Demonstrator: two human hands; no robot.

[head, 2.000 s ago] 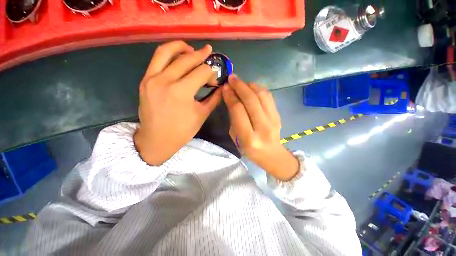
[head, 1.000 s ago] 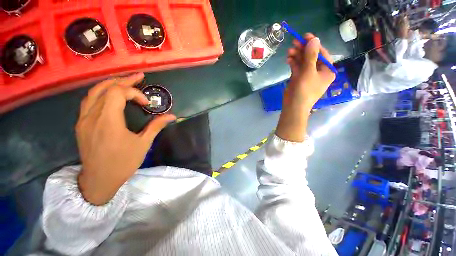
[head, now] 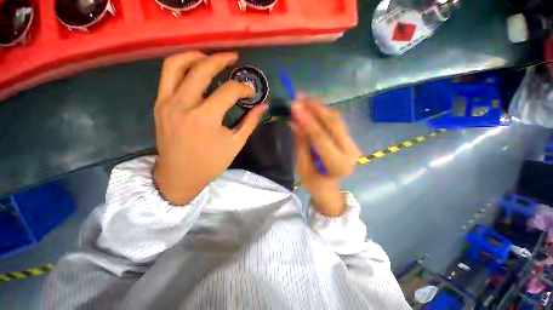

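A round electronic unit (head: pixel 259 83), dark with a metallic rim, is held near the bench's front edge. My left hand (head: pixel 197 118) grips it between fingers and thumb, one fingertip over its inside. My right hand (head: pixel 324 142), blurred, holds a slim blue brush-like tool (head: pixel 287 83) just right of the unit. The tool's tip is blurred and shows apart from the rim. The red foam tray (head: pixel 242 29) lies beyond my left hand with several dark round units in its pockets, cut off by the top edge.
A clear bottle (head: pixel 388 30) with a red hazard mark stands right of the tray on the green bench mat (head: pixel 79 127). A small white cap (head: pixel 517 28) is at the far right. Blue bins (head: pixel 395 104) and yellow-black floor tape (head: pixel 394 149) show below bench level.
One second ago my right hand held the blue tool at the bottle's neck; now it is back beside the unit. The view has shifted. My left hand still holds the unit.
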